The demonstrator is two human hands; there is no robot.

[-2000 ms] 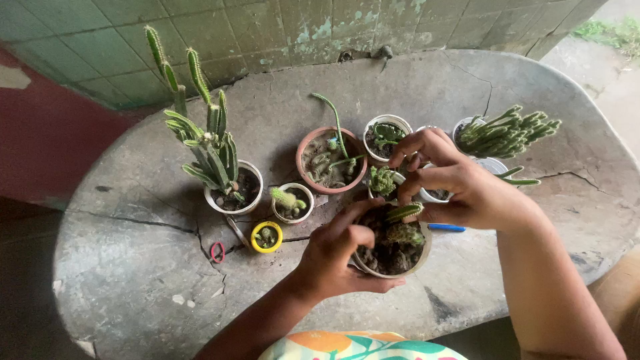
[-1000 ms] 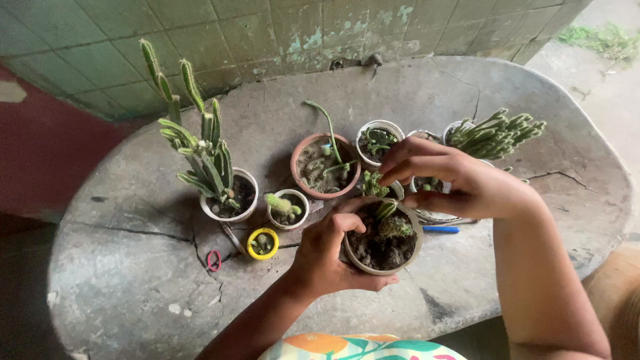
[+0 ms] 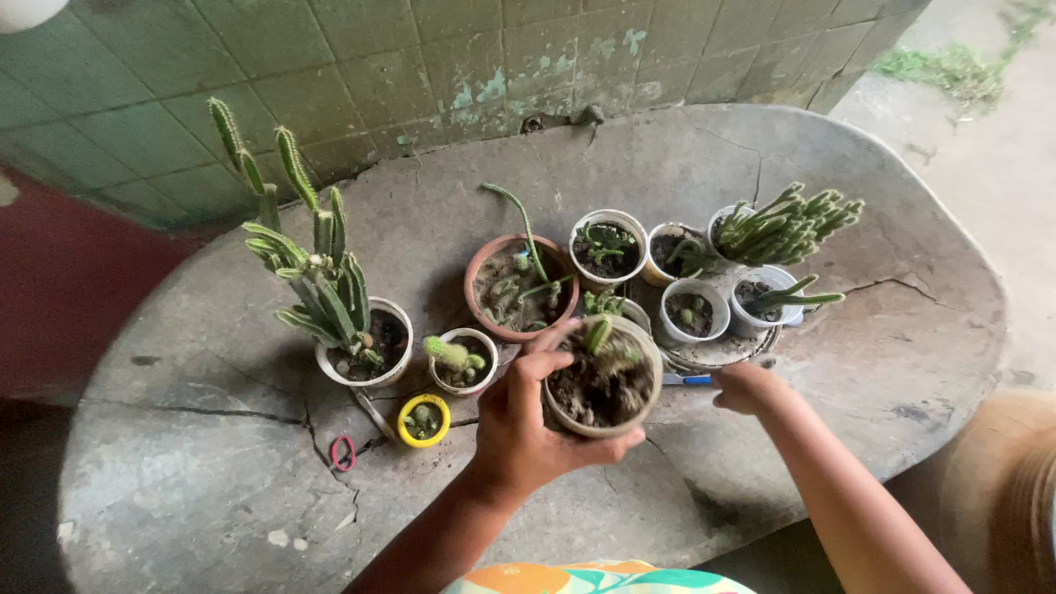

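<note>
My left hand (image 3: 528, 412) holds a round pot of dark soil (image 3: 606, 388) from its left and lower side. A small ribbed cactus piece (image 3: 597, 335) stands near the pot's upper rim, with my left thumb and finger close by. The pot is slightly blurred. To its right, my right hand (image 3: 747, 388) is low over the table at the end of a blue-handled tool (image 3: 697, 380); the fingers are partly hidden, so whether they grip it cannot be told. A terracotta pot of small cacti (image 3: 474, 285) is just behind the held pot.
On the cracked concrete table (image 3: 206, 487) stand a tall cactus (image 3: 330, 305), a small cactus in a white pot (image 3: 452, 355), a yellow-rimmed pot (image 3: 403, 429) and a pink ring (image 3: 343, 454). Several potted cacti, one a bushy cluster (image 3: 784, 227), are at the right. A tiled wall (image 3: 371, 91) rises behind.
My right hand has left the space above the held pot and moved down and right to the blue-handled tool. My left hand still holds the pot.
</note>
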